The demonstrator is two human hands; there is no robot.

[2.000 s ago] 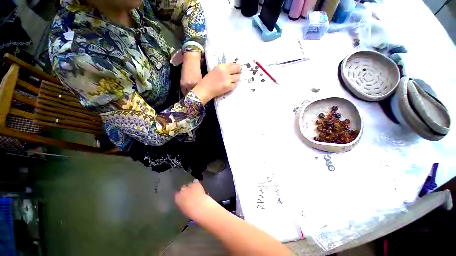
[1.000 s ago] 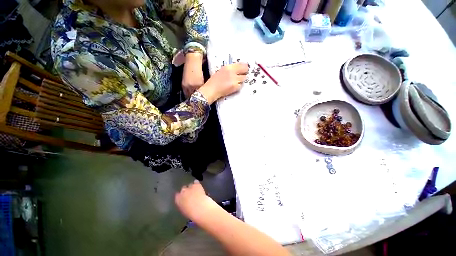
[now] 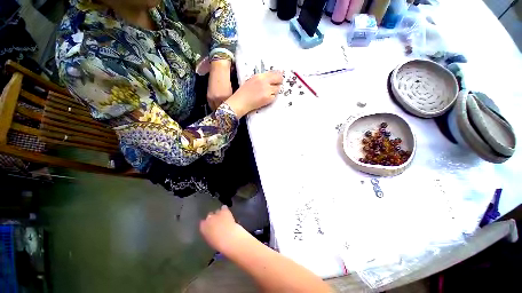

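My left hand (image 3: 218, 228), bare and half curled, is over the floor beside the table's left edge. A fingertip points up; a held object cannot be made out. My right hand is not in view. On the white table (image 3: 320, 189), a pale round dish (image 3: 353, 137) holds a heap of amber-brown beads (image 3: 382, 147). Small dark beads (image 3: 291, 84) lie loose near a red pencil (image 3: 304, 83). Another person's hand (image 3: 260, 91) rests by these beads.
A seated person in a floral blouse (image 3: 154, 86) is at left by a wooden chair (image 3: 74, 123). Ridged grey lids (image 3: 424, 87) lie at right. A phone on a stand (image 3: 312, 16), a clear box (image 3: 362, 30) and thread spools (image 3: 339, 8) stand at the back.
The other person's hand has moved slightly right toward the loose beads since the first frame. My left hand has barely moved.
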